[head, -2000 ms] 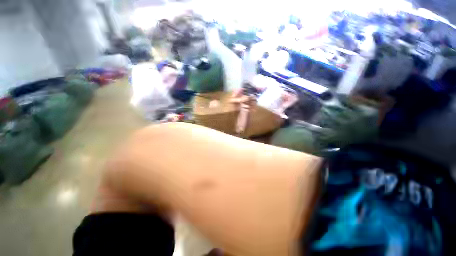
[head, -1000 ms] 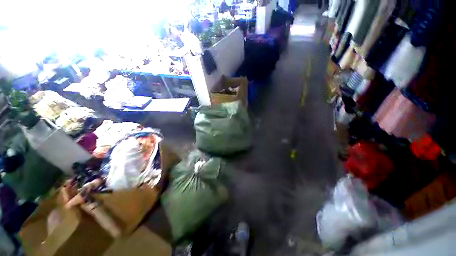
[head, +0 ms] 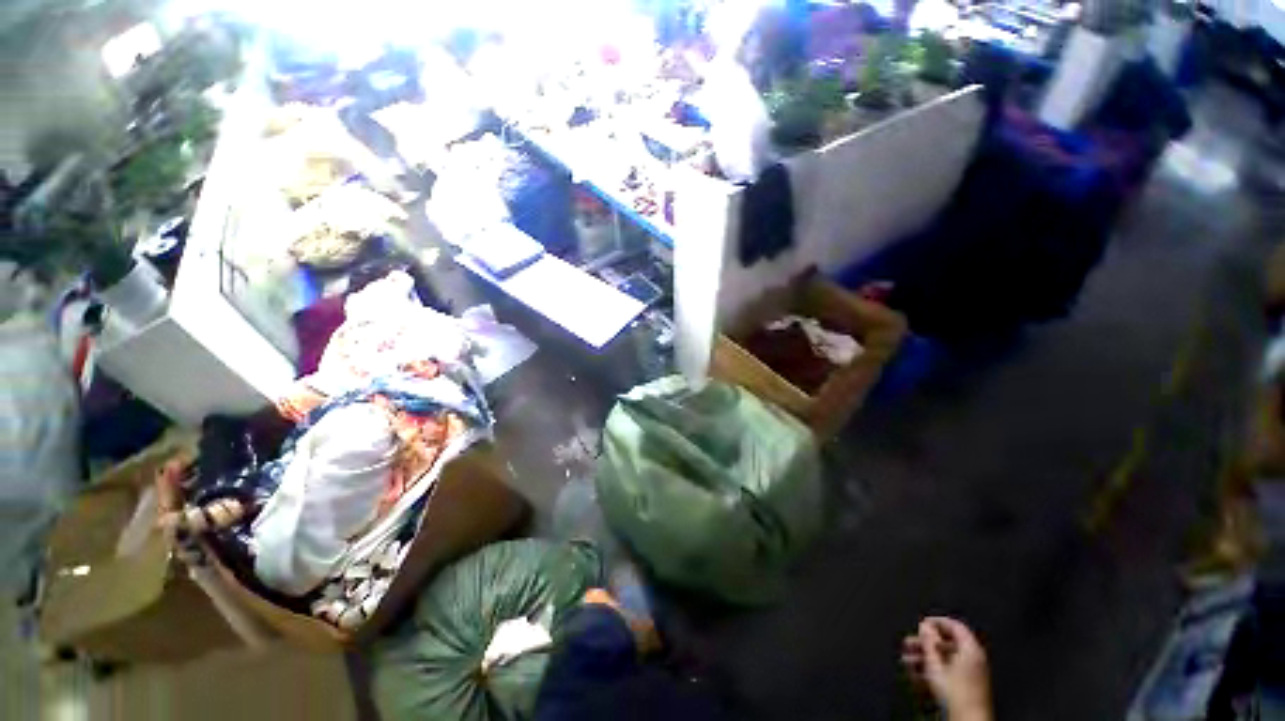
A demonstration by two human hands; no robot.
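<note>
My right hand (head: 951,665) is at the lower right, small and blurred, with its fingers curled. Whether it holds anything small cannot be told. My left hand is not in view. In front of me at the lower left stands an open cardboard box (head: 472,528), heaped with white, orange and blue print fabric (head: 331,479). A tied green sack (head: 458,620) is beside it, partly hidden by a dark trouser leg. A larger bulging green sack (head: 712,486) stands behind, upright on the floor.
A white partition (head: 874,176) with a dark cloth over it stands behind a smaller open cardboard box (head: 803,345). A white board (head: 571,296) juts out by the machine tables. A dark aisle floor (head: 1043,493) runs up the right. Another white partition (head: 212,338) is at left.
The view has swung from my bare arm and a patterned sleeve to the boxes and sacks. Since one second ago it has turned left, the sacks appear nearer, and my right hand has come into view.
</note>
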